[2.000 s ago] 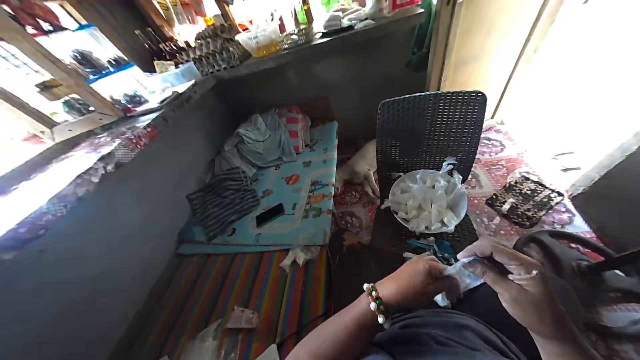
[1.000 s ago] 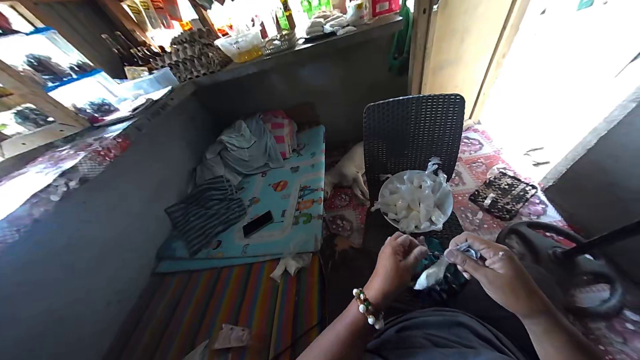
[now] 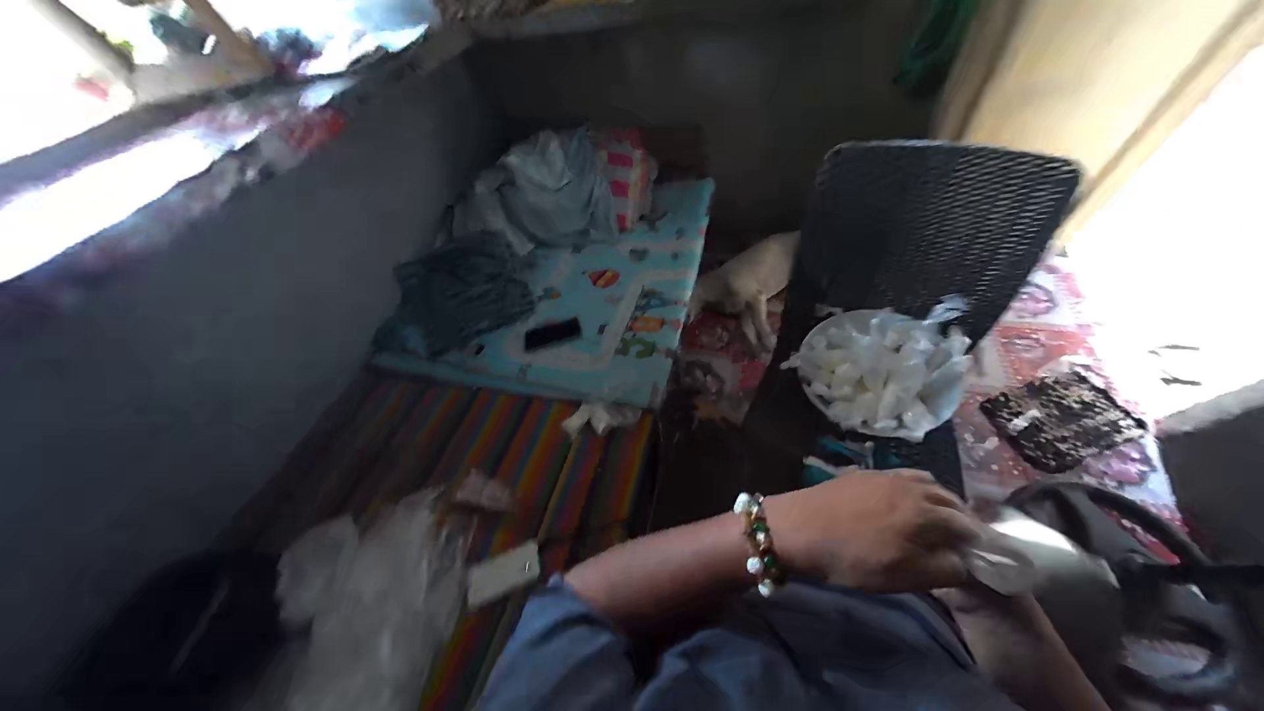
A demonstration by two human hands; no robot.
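Note:
My left hand (image 3: 889,528), with a beaded bracelet (image 3: 758,543) at its wrist, reaches across my lap to the right. Its fingers are at a white, blurred plastic piece (image 3: 1002,561), which looks like a small bag. My right hand (image 3: 973,597) is mostly hidden beneath the left one; only its wrist side shows, so its fingers cannot be made out. Beyond the hands, a white plate (image 3: 822,395) heaped with small knotted plastic bags (image 3: 889,370) rests on the seat of a black woven chair (image 3: 938,227). Teal items (image 3: 839,456) lie on the seat's near part.
Left of the chair are a light blue mat (image 3: 592,365) with a black phone (image 3: 552,334) and crumpled cloths (image 3: 553,188), then a striped mat (image 3: 533,444) with clear plastic bags (image 3: 385,583). A pale animal (image 3: 755,281) lies behind the chair. A dark doormat (image 3: 1064,420) lies right.
My left hand has moved right, across my lap, and now covers most of my right hand. Earlier both hands were side by side, holding a small plastic bag. The view has tilted down.

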